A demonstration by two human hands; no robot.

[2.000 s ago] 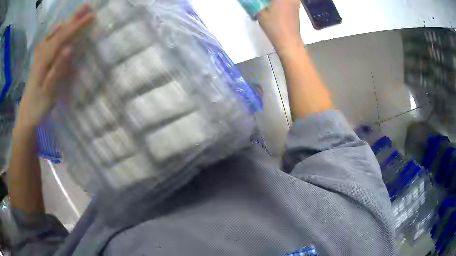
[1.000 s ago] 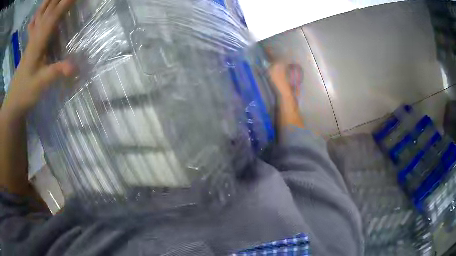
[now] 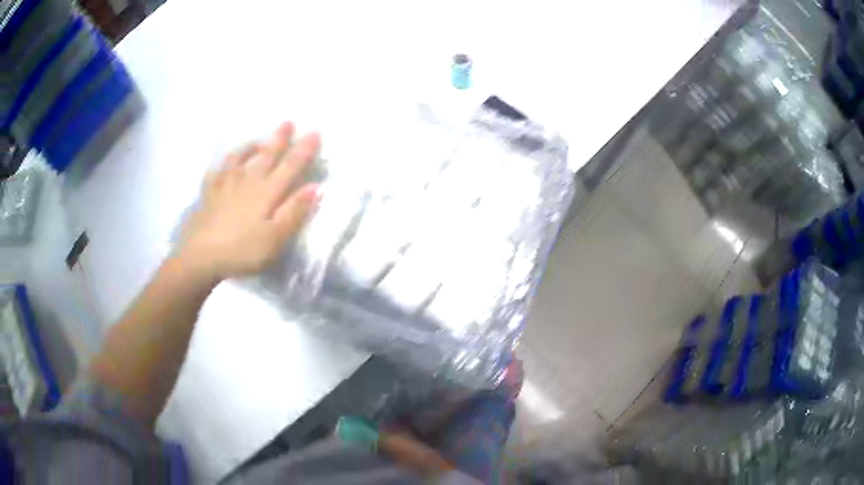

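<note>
A film-wrapped bundle of trays (image 3: 436, 237) lies on the white table at its near edge, shiny and glaring, with pale blocks faintly seen in rows. My left hand (image 3: 251, 204) is spread over the bundle's left side, fingers apart and a little blurred. My right hand (image 3: 412, 453) is low in the picture, below the bundle's near edge, small and blurred. It holds a teal film roll (image 3: 357, 431). Part of this hand is hidden or lost in blur.
A spare teal roll (image 3: 461, 71) stands on the white table (image 3: 313, 57) beyond the bundle, near a dark phone-like object (image 3: 504, 107). Blue-edged tray stacks (image 3: 81, 95) stand at the left. More stacks (image 3: 758, 336) stand on the floor at the right.
The bundle has gone from against my body to the table, and the view has shifted. My right hand has moved from beyond the bundle's right side to below its near edge.
</note>
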